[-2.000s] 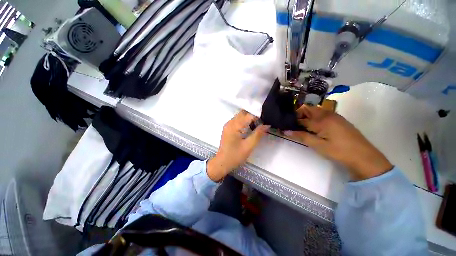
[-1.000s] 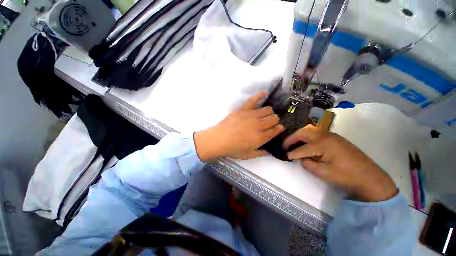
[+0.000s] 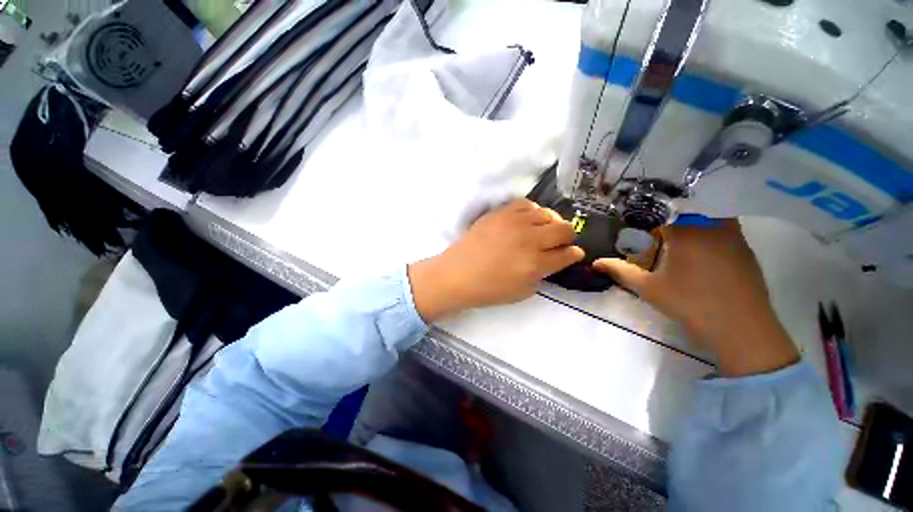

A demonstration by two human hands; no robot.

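Observation:
The small black piece [image 3: 593, 262] lies under the presser foot [image 3: 589, 196] of the white sewing machine head [image 3: 746, 110]. The white panel [image 3: 440, 150] spreads to the left of the needle. My left hand [image 3: 501, 255] presses on the black piece just left of the foot, fingertips bent down on it. My right hand [image 3: 713, 285] is right of the foot, its thumb at the black piece's right edge; its other fingers are hidden behind the tan block and machine parts.
Stacked panels [image 3: 270, 95] lie at the table's left. Black strips [image 3: 62, 165] hang at the left end. A lower pile of white panels [image 3: 110, 340] sits beside the table. Pens [image 3: 836, 360] and a phone [image 3: 885, 455] lie at the right.
Both hands first held the black piece in front of the foot; the left then moved onto it. My right hand has moved up beside the machine head, its fingers going out of sight.

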